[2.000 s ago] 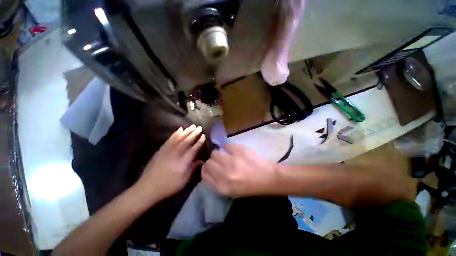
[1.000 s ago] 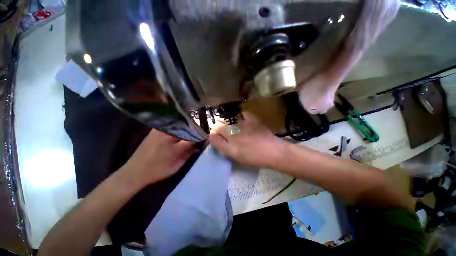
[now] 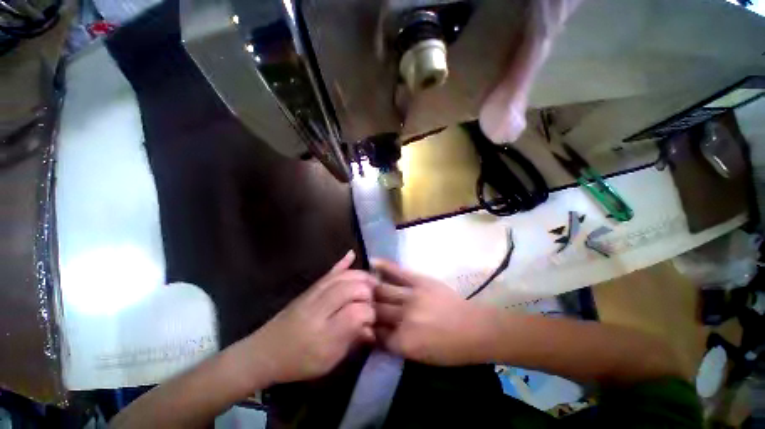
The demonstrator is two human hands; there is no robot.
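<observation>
The dark fabric panel lies flat left of the needle area and runs toward me. A narrow width of pale lining lies along its right edge, from under the presser foot down past my hands. My left hand pinches the dark panel's edge where it meets the lining. My right hand holds the lining beside it, the fingers of both hands touching. The fingertips are partly hidden.
The sewing machine head stands above, with a cream knob and a hanging pink-white cloth. Right of the needle lie black-handled scissors, green snips, a bent grey piece and dark scraps. A brown scrap lies far right.
Both hands have moved back toward me from the needle. The dark panel now reaches farther away at the upper left. The lining, spread wide before, now shows as a narrow strip along the panel's edge.
</observation>
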